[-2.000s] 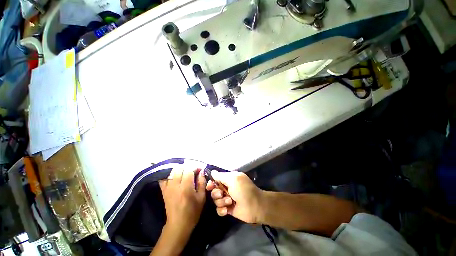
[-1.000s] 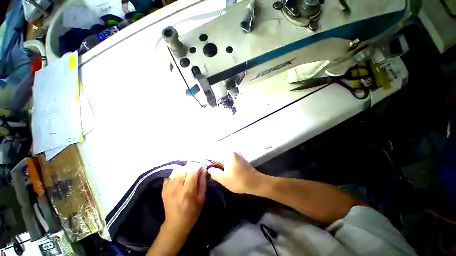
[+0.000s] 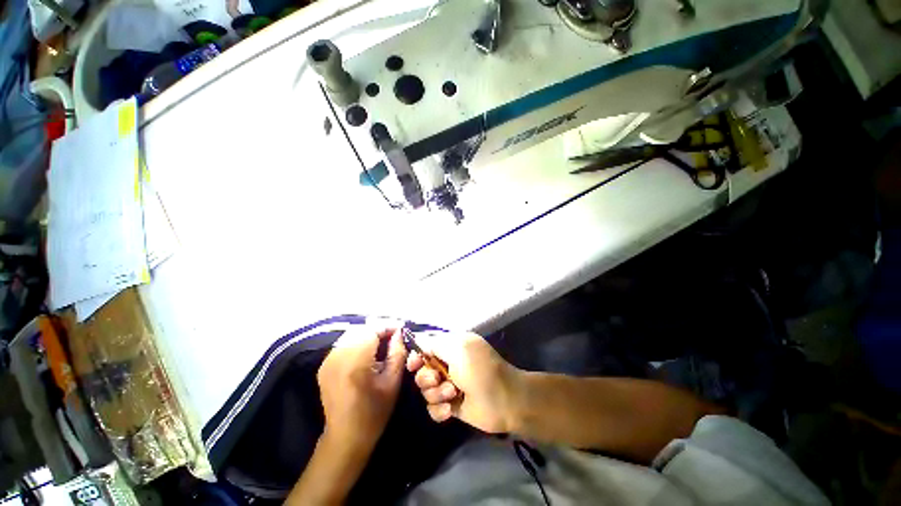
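Note:
The dark garment (image 3: pixel 286 415) lies over the table's front edge, its waistband (image 3: pixel 259 374) curving up with white stripes along it. My left hand (image 3: pixel 358 380) pinches the band near its upper right part. My right hand (image 3: pixel 464 380) is closed around a small tool with an orange-brown handle (image 3: pixel 436 367), probably thread snips or a seam ripper. Its dark tip (image 3: pixel 408 338) is at the band, right beside my left fingertips. Glare hides the exact contact with the stitches.
The white sewing machine (image 3: pixel 533 109) stands at the upper right, its presser foot (image 3: pixel 447 201) lit brightly. Black-and-yellow scissors (image 3: pixel 682 154) lie below its arm. Paper sheets (image 3: pixel 97 208) and a plastic-covered brown packet (image 3: pixel 133 385) are at the left, beside an orange-handled tool (image 3: pixel 56 351).
Compared with a second ago, my right hand has turned and moved slightly lower, so the tool's handle now shows between its fingers. My left hand still holds the band. The view has shifted slightly.

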